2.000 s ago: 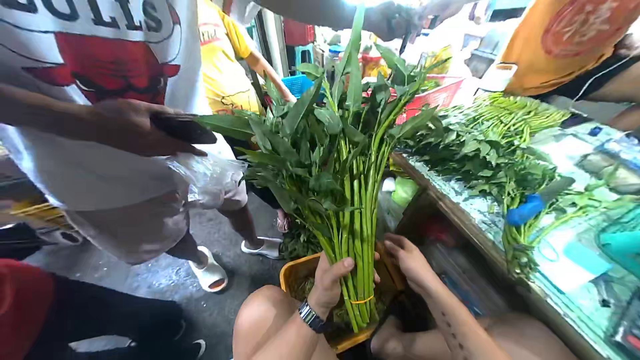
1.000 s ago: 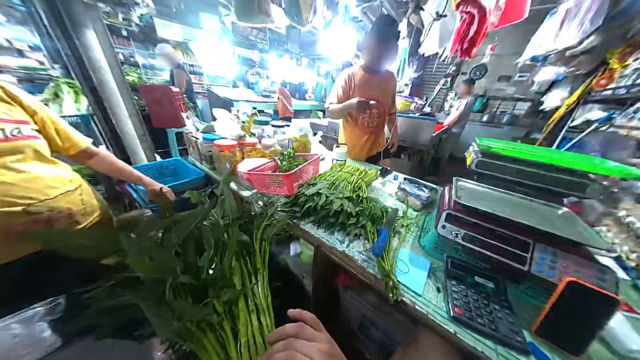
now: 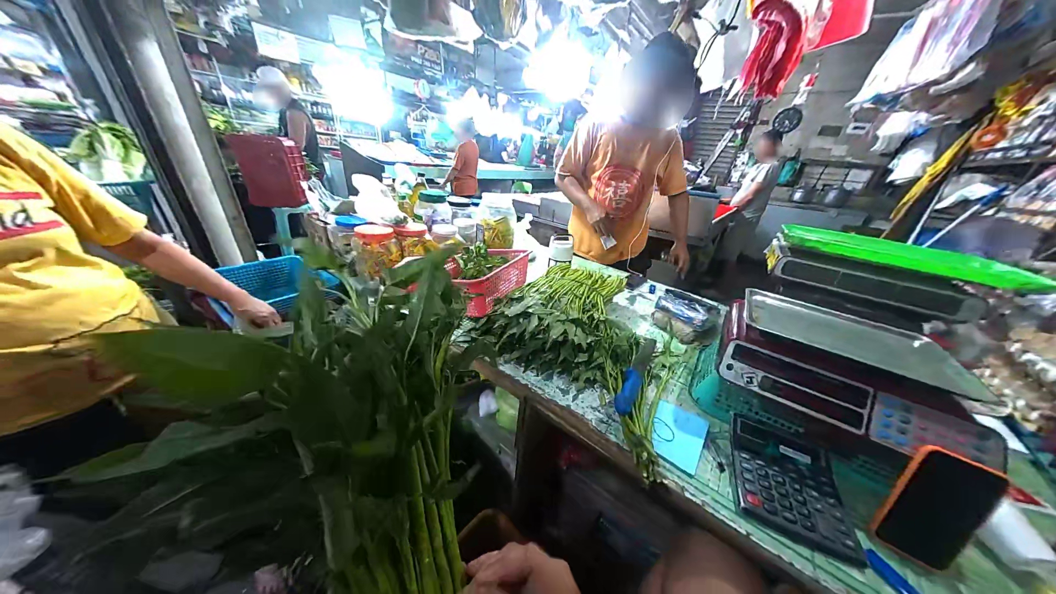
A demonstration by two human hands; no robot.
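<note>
A large bunch of leafy green vegetables with long stalks (image 3: 425, 503) stands upright close in front of me, its leaves spreading to the left. My right hand (image 3: 520, 569) is at the bottom edge, fingers curled and against the right side of the stalks; whether it grips them cannot be told. My left hand is out of view. On the counter beyond lie more leafy greens (image 3: 544, 326), and a blue-handled knife (image 3: 631, 389) rests on their stalks.
The counter also bears a red basket (image 3: 499, 285), lidded jars (image 3: 378, 247), a blue paper (image 3: 679, 437), a calculator (image 3: 792, 487), a scale (image 3: 800, 384) and a phone (image 3: 940, 507). A person in orange (image 3: 623, 186) stands behind it; another's arm (image 3: 186, 272) reaches a blue basket (image 3: 268, 280).
The view has swung up and right from the tub and floor to the counter. My left hand, around the stalks two seconds ago, has left the view.
</note>
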